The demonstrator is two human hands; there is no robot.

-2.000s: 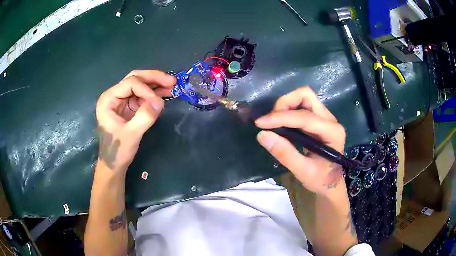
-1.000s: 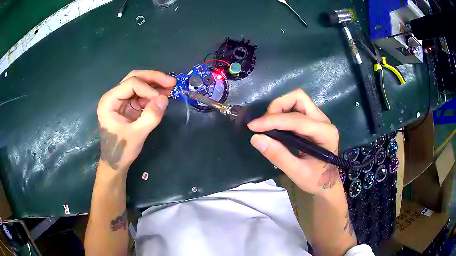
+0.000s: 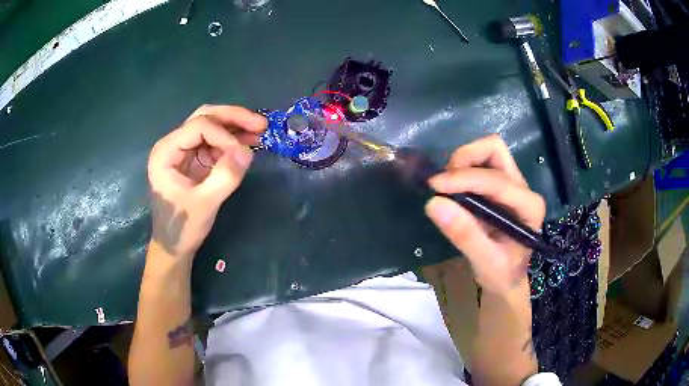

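Observation:
My left hand (image 3: 200,170) pinches the left edge of a bright blue circuit board (image 3: 285,136) between thumb and fingers. A red light glows at the board's upper right. A round cover with a dark rim (image 3: 326,154) lies under the board's right side. A black jagged-edged housing part (image 3: 355,79) lies just beyond, with a red wire and a greenish round part. My right hand (image 3: 487,203) holds a soldering iron (image 3: 498,219) by its black handle. Its metal barrel points left toward the board; the tip is blurred, so contact cannot be told.
A hammer (image 3: 554,124) and yellow-and-black pliers (image 3: 580,113) lie at the right, near a blue-and-white box (image 3: 604,53). A small screwdriver (image 3: 446,19) lies at the top. Shiny rings (image 3: 557,270) sit in a dark tray at lower right, by cardboard (image 3: 634,332).
My right hand has moved right with the soldering iron, and its barrel has drawn back from the board's left part. My left hand still holds the board in nearly the same place.

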